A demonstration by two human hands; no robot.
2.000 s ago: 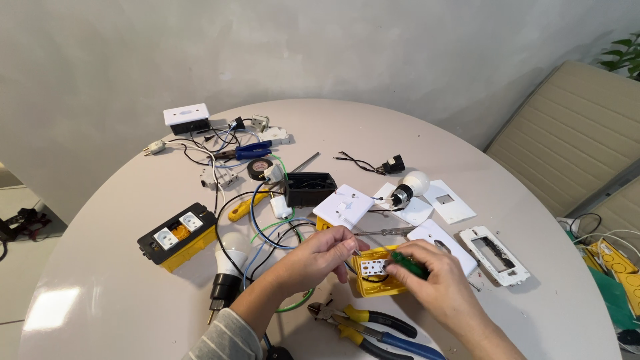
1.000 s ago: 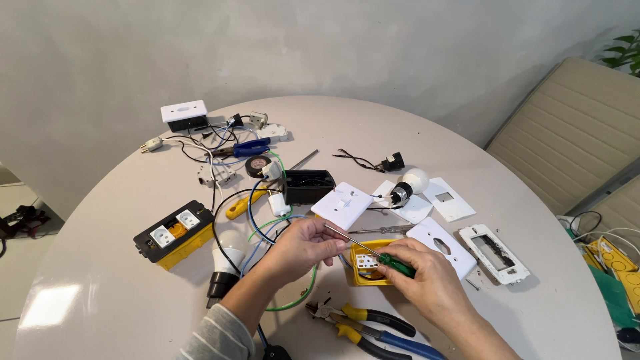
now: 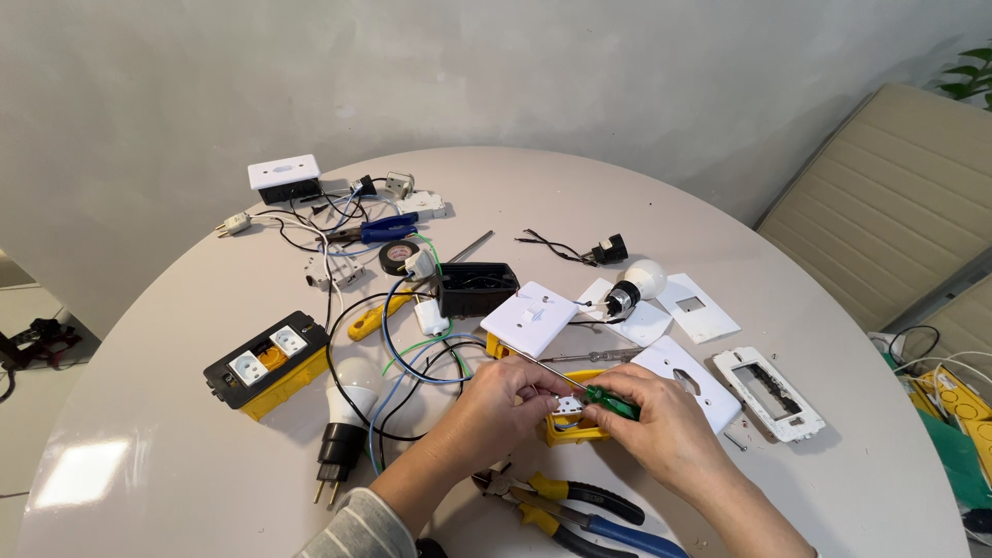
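My right hand (image 3: 659,411) holds a screwdriver (image 3: 612,402) by its green handle, its shaft slanting up and left above my left fingers. A yellow electrical box (image 3: 577,436) lies beneath both hands. Inside it shows a white socket module (image 3: 568,405) with a blue wire below it. My left hand (image 3: 504,399) has its thumb and fingers pinched at the module's left edge; what they grip is mostly hidden. Just behind, a white switch plate (image 3: 529,318) tops another yellow box.
Yellow-black pliers (image 3: 573,496) lie near my wrists. A black box (image 3: 475,291), a bulb with plug adapter (image 3: 349,411), a double socket box (image 3: 271,360) and loose wires spread leftward. White plates (image 3: 699,308), a white frame (image 3: 769,394) and another bulb (image 3: 645,279) lie right.
The screwdriver first pointed down into the yellow box, then was raised with its shaft up and left. Since a second ago both hands have come lower, close over the box.
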